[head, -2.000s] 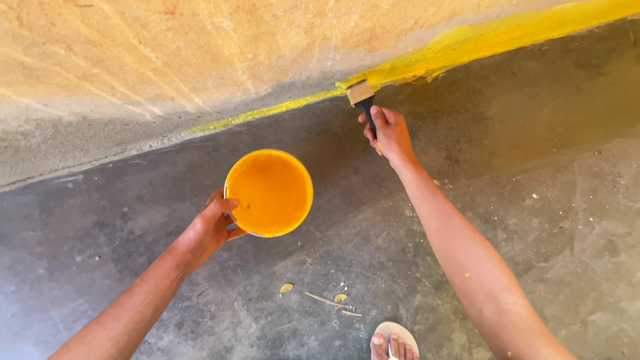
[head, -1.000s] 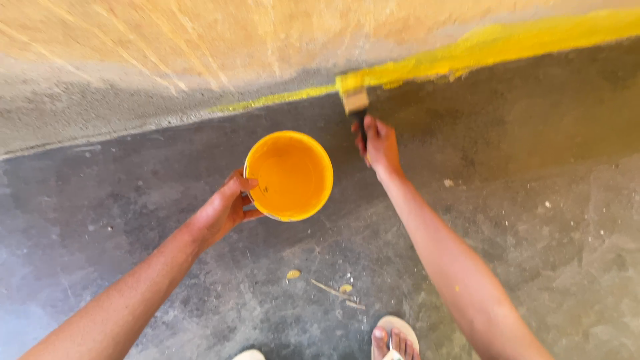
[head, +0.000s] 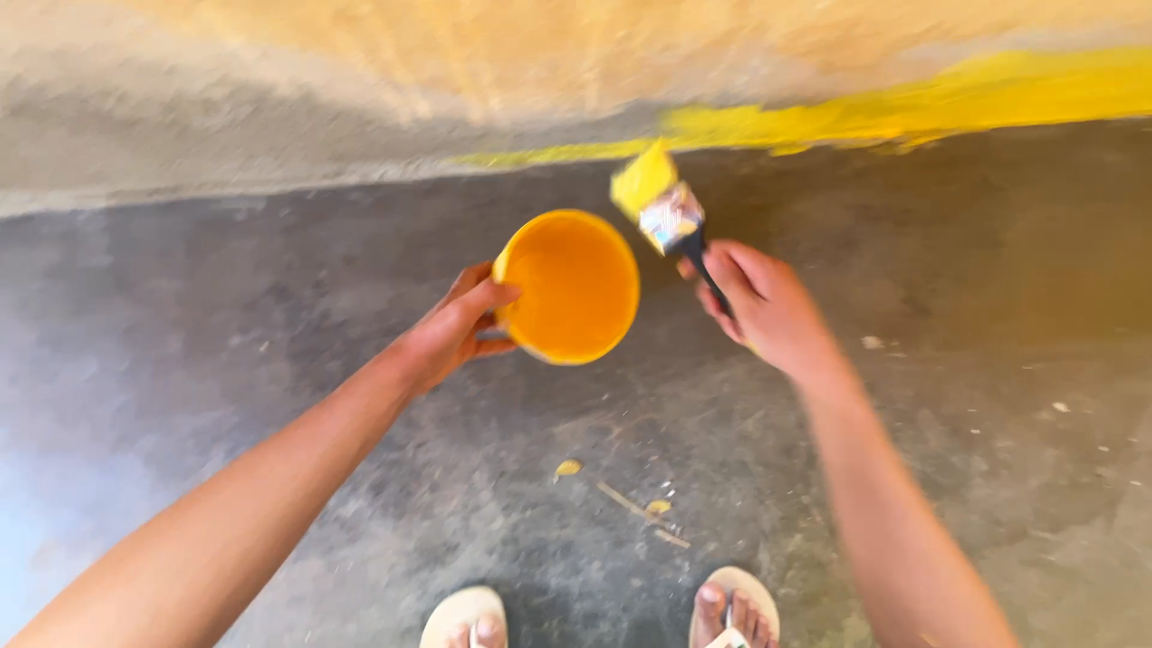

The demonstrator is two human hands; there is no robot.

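Note:
My left hand [head: 463, 328] grips the rim of a round tub of orange-yellow paint [head: 571, 288], thumb over the edge, above the floor. In my right hand [head: 760, 306] is a flat paintbrush [head: 670, 216] with a black handle. Its bristles are coated in yellow and point up and left, off the wall and to the upper right of the tub. Along the foot of the wall runs a band of wet-looking yellow paint [head: 945, 99], broad at the right and thinning to a narrow streak at the left.
The rough wall [head: 360, 54] is pale orange above and bare grey low at the left. On the grey concrete floor [head: 360, 522] lie small yellow leaves [head: 569, 468], a thin stick [head: 625, 501] and bits of debris. My feet in flip-flops [head: 735, 603] stand at the bottom edge.
The brush has come away from the wall's lower edge, where it was a second ago, and is now nearer the tub. The tub is still held in my left hand.

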